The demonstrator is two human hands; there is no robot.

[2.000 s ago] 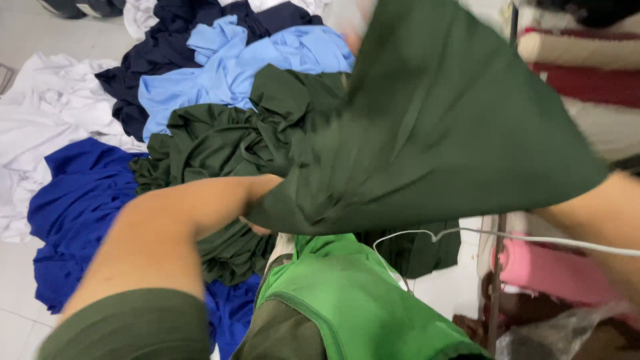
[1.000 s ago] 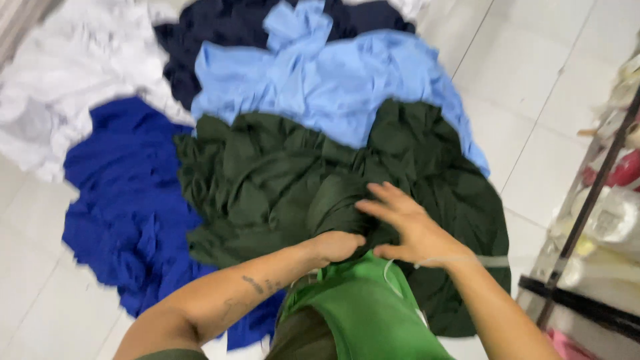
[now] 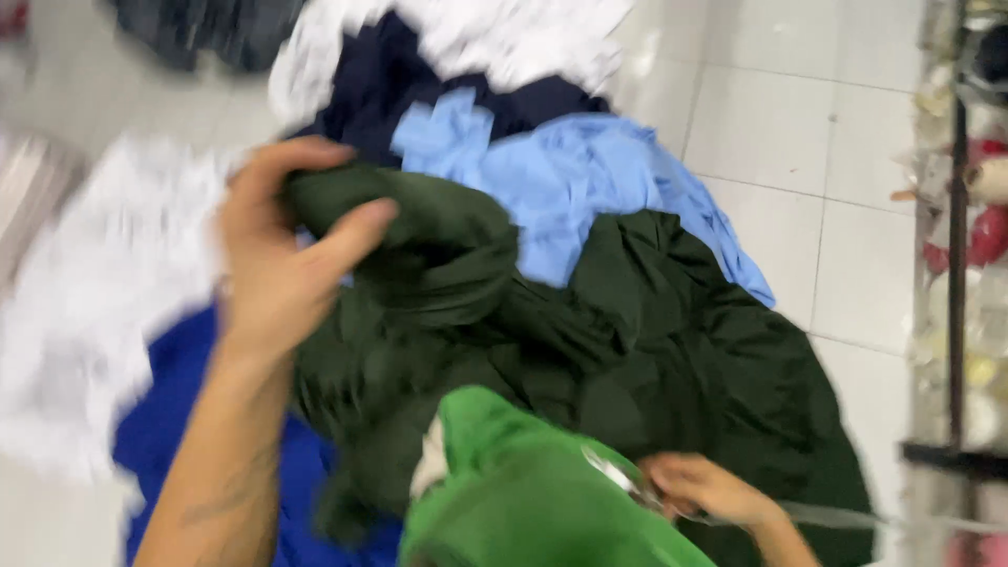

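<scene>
My left hand, raised at the left, grips a bunched dark green cloth between thumb and fingers. A pile of dark green fabric lies on the floor below it. My right hand is low at the right beside the bright green garment that I wear; its fingers are bent near a white cable, and blur hides whether they hold anything. Light blue fabric lies beyond the dark green pile, and royal blue fabric lies at its left.
White fabric is heaped at the left, with more white cloth and navy cloth at the top. A rack with a dark metal post and assorted rolls and items stands along the right edge, on the tiled floor.
My hands were close together at the dark green cloth; now they are apart, the left raised with the cloth and the right down by the bright green garment.
</scene>
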